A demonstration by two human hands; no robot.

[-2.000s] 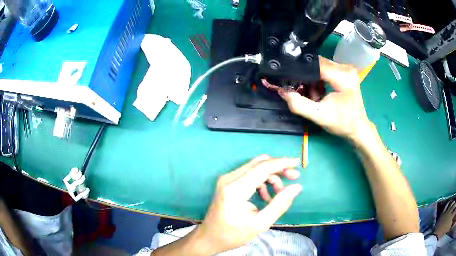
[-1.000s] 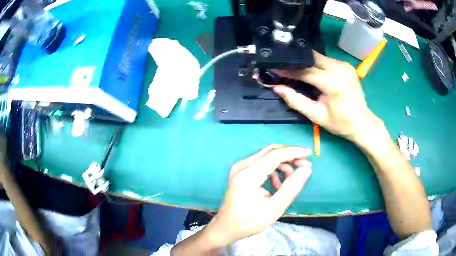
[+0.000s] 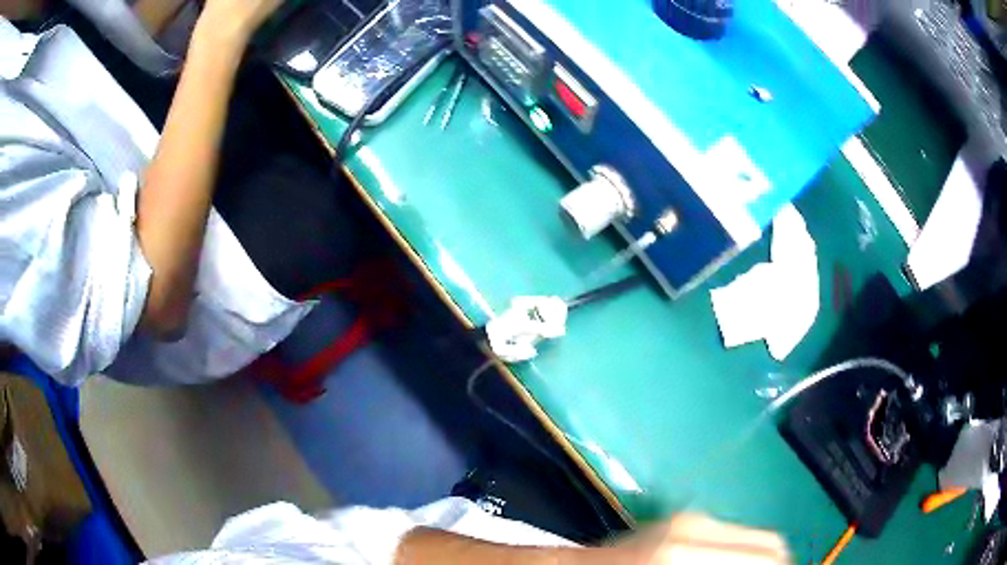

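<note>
The black clamping fixture (image 3: 845,452) stands at the lower right, partly cut off by the right edge. A small dark watch case with a pinkish rim (image 3: 887,427) sits at the fixture, with no hand seen on it. A clear air tube (image 3: 823,373) curves to the fixture. My left hand (image 3: 712,543) is at the bottom edge, blurred and cut off, left of the fixture and apart from it. Its fingers and anything in them cannot be made out. My right hand is out of the picture.
A blue control box (image 3: 729,99) with a silver knob stands at the top. A white wipe (image 3: 778,289) lies between box and fixture. A white connector (image 3: 527,328) is at the bench edge. Orange tools show near the fixture. A neighbour's arm (image 3: 182,204) is at upper left.
The view has swung left and tilted, so the fixture now shows at the lower right. My right hand has gone out of the picture, and my left hand is now blurred at the bottom edge.
</note>
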